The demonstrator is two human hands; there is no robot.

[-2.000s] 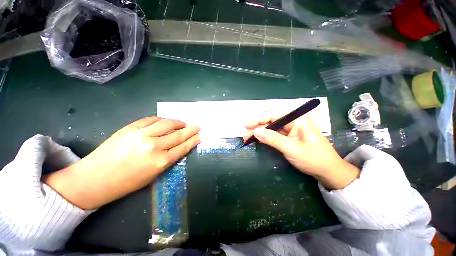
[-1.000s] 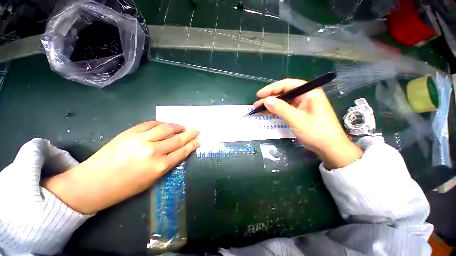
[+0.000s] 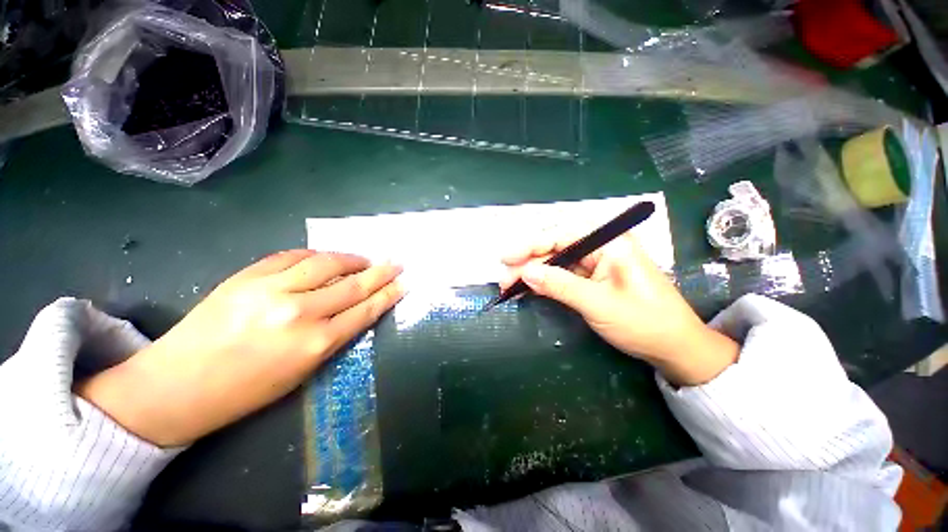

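My right hand (image 3: 624, 296) grips black tweezers (image 3: 603, 237). Their tip touches or hovers over the small blue pieces (image 3: 457, 309) on clear film just below the white strip. The white backing strip (image 3: 447, 239) lies crosswise in front of me; its right part is partly behind my right hand. My left hand (image 3: 281, 322) lies flat with fingers together, fingertips on the strip's lower left edge. A blue-filled strip (image 3: 343, 421) lies lengthwise by my left hand, its top end hidden under the hand.
A lined bag (image 3: 177, 94) stands at the upper left. A clear tray (image 3: 447, 88) is at the back. A small clear tape roll (image 3: 734, 225), plastic scraps (image 3: 717, 140), a yellow-green tape roll (image 3: 873, 168), a pale-blue strip (image 3: 919, 223) and a red container (image 3: 847, 31) are on the right.
Over the last second my right hand and tweezers moved down from the white strip to the blue pieces below it. My left hand stays at the strip. The whole view shifted slightly.
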